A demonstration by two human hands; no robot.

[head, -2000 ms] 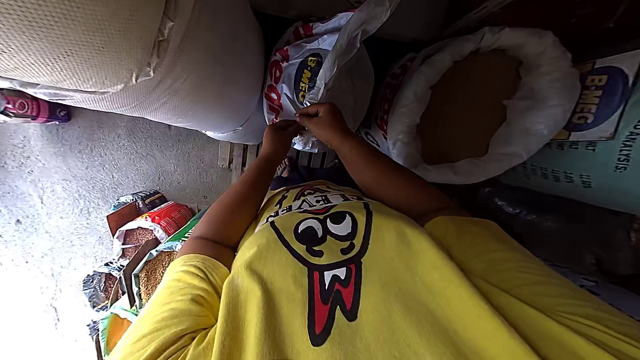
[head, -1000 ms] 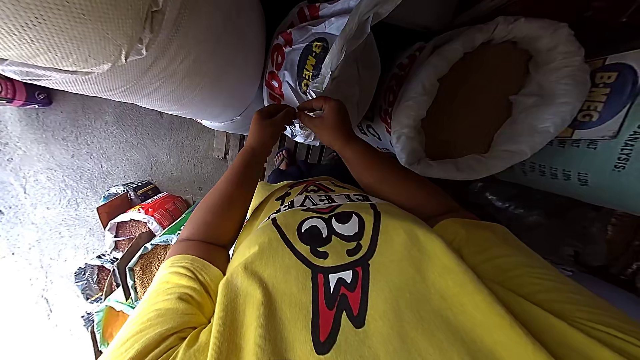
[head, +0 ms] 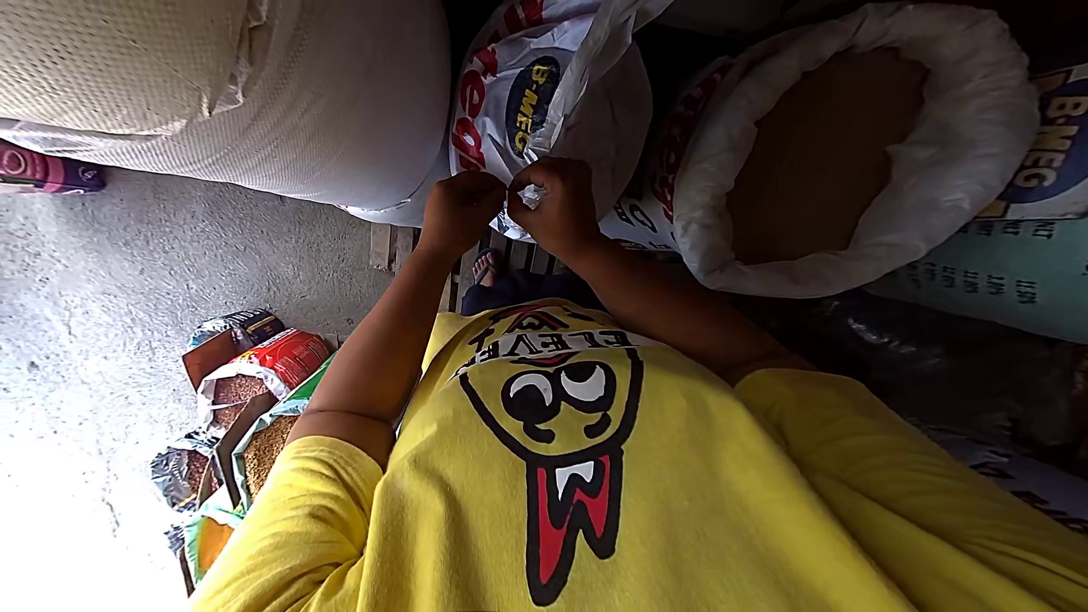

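A white B-MEG feed sack [head: 608, 127] with red lettering stands in front of me, its loose upper edge raised in a pale fold. At the near end of that fold, my right hand [head: 557, 208] pinches a crumpled bit of the sack between thumb and fingers. My left hand [head: 463, 208] is closed beside it, the fingertips of both hands almost touching at the sack's edge. Whatever thin part lies between the left fingertips is mostly hidden. To the right, an open white sack [head: 960, 161] with a rolled-down rim holds brown feed [head: 824, 157].
Large white woven sacks [head: 340, 93] fill the upper left. Small open bags of grain [head: 268, 442] stand on the concrete floor [head: 110, 340] at lower left. Wooden slats [head: 395, 246] and a sandalled foot [head: 484, 265] show below my hands. A greenish printed sack [head: 1003, 272] lies at right.
Both hands stay together at the sack's edge, with only small shifts of the fingers. The view has moved slightly.
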